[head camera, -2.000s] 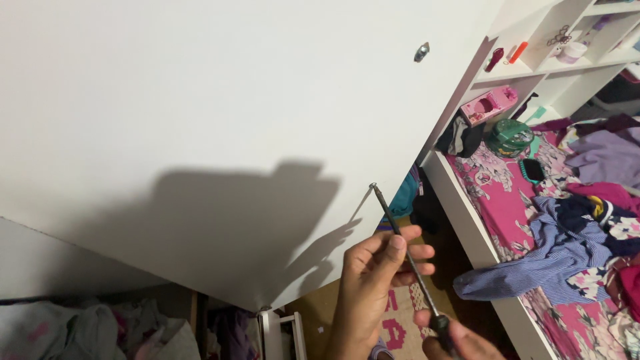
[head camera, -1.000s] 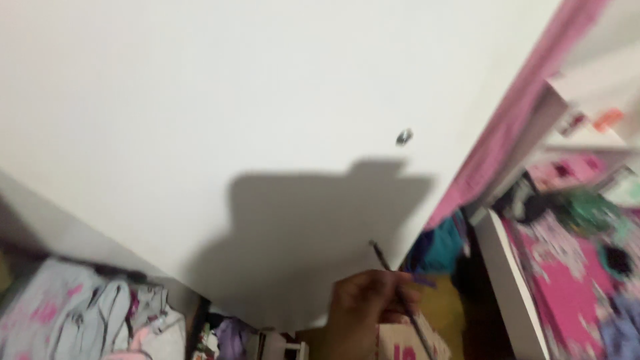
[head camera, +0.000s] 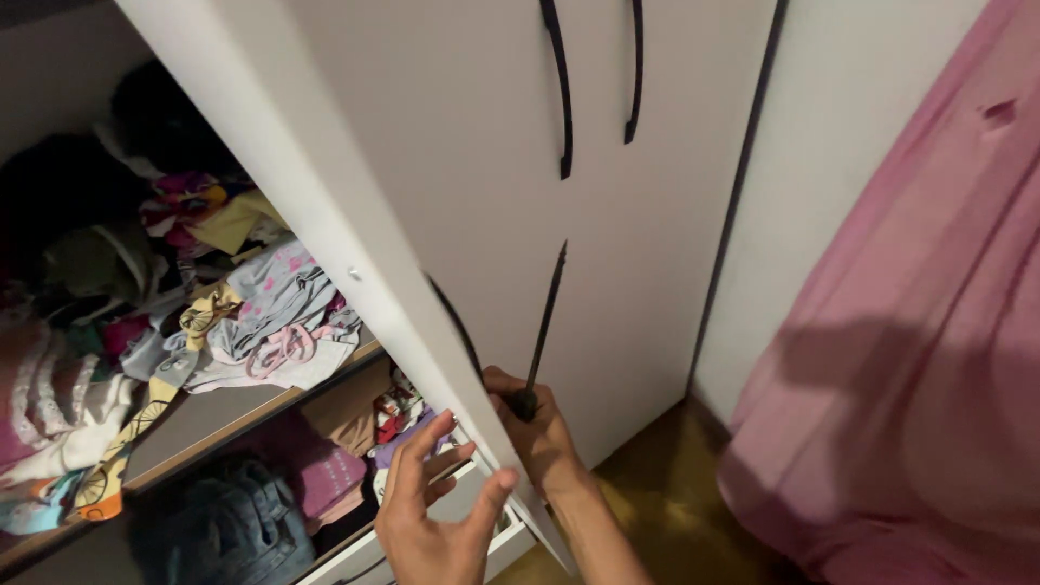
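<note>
My right hand (head camera: 532, 431) is beyond the edge of an open white cabinet door (head camera: 325, 203), closed around the dark handle of a screwdriver (head camera: 547, 317). The screwdriver's long thin shaft points up, in front of the white closet doors. On the near side of the door edge, my left hand (head camera: 435, 504) has its fingers spread and curved, with nothing seen in it. A small metal fitting (head camera: 354, 274) sits on the door's face above my left hand. A black door handle (head camera: 457, 321) shows along the door's far side, its lower end by my right hand.
Folded and loose clothes (head camera: 276, 301) fill a shelf (head camera: 219, 422) at the left, with jeans (head camera: 219, 520) below. A white drawer (head camera: 512, 536) is near my left hand. Closet doors with black handles (head camera: 561, 89) stand behind, and a pink curtain (head camera: 910, 366) hangs at the right.
The view has swung from the door's broad face to its edge and the shelves. The screwdriver, earlier held by both hands in front of the door, is now in my right hand behind its edge.
</note>
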